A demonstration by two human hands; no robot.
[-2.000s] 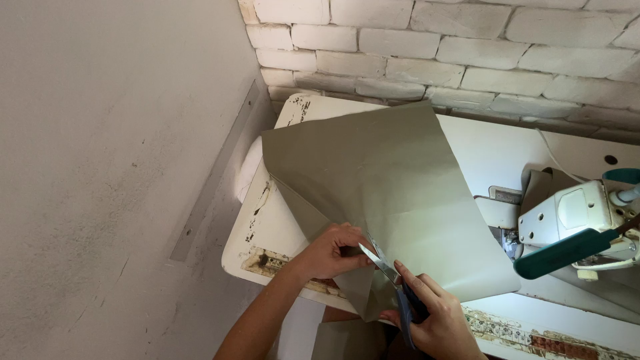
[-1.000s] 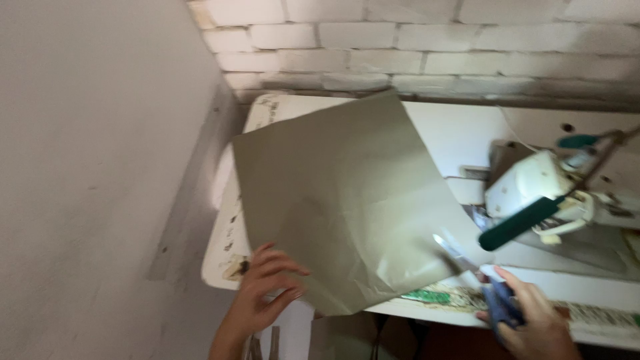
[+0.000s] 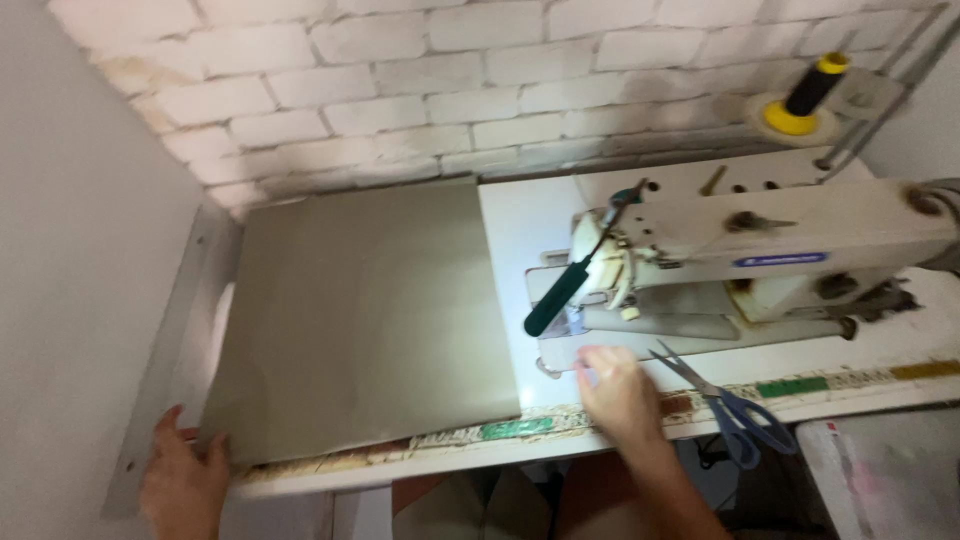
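Note:
A large olive-grey sheet of material lies flat on the left part of the white sewing table. At its lower left corner is my left hand, fingers spread around the edge; whether it pinches the sheet cannot be told. My right hand, blurred, is over the table's front part, right of the sheet, its fingers curled; whether it holds anything is unclear. Scissors with blue handles rest partly spread on the front edge to its right, their handles jutting past it.
An industrial sewing machine stands on the right, with a green-handled tool at its head. Behind it is a black thread spool on a yellow base. A white brick wall bounds the back, a grey wall the left.
The scissors were in my right hand and now lie on the table edge, let go. The sheet, earlier turned at an angle, now lies straighter along the table. The view has swung right.

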